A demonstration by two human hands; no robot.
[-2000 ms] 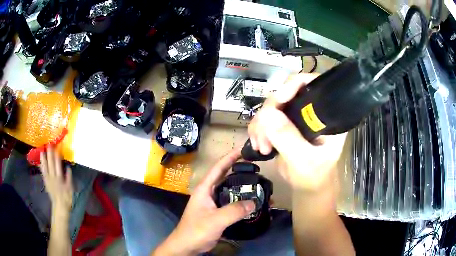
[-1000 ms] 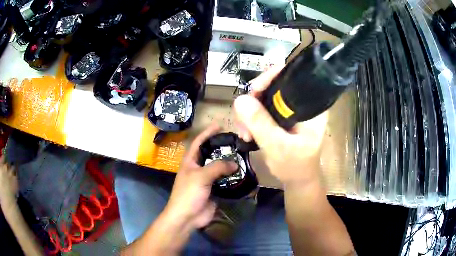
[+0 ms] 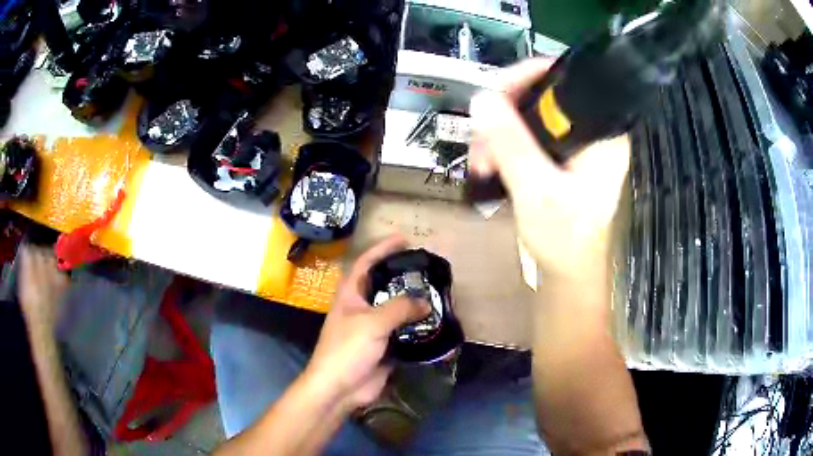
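Observation:
My left hand (image 3: 361, 334) holds a round black camera housing (image 3: 437, 331) at the bench's front edge, above the lap. Its thumb lies on the circuit board (image 3: 406, 289) seated in the housing. My right hand (image 3: 557, 183) grips the black electric screwdriver (image 3: 593, 89) with its yellow label, up and right of the housing. The driver's lower end is beside the front of the screw feeder (image 3: 428, 92), apart from the housing. The driver is blurred, and its tip is not clearly visible.
Several black housings with boards, one nearest (image 3: 323, 199), crowd the bench at left. Ribbed clear trays (image 3: 704, 232) stand at right. A red air gun (image 3: 85, 245) hangs at the left edge, beside another person's arm (image 3: 45, 329). Orange tape (image 3: 80, 178) covers part of the bench.
Since one second ago, my right hand and the screwdriver have moved up and right, away from the housing towards the feeder. My left hand still holds the housing. The red air gun is back in view.

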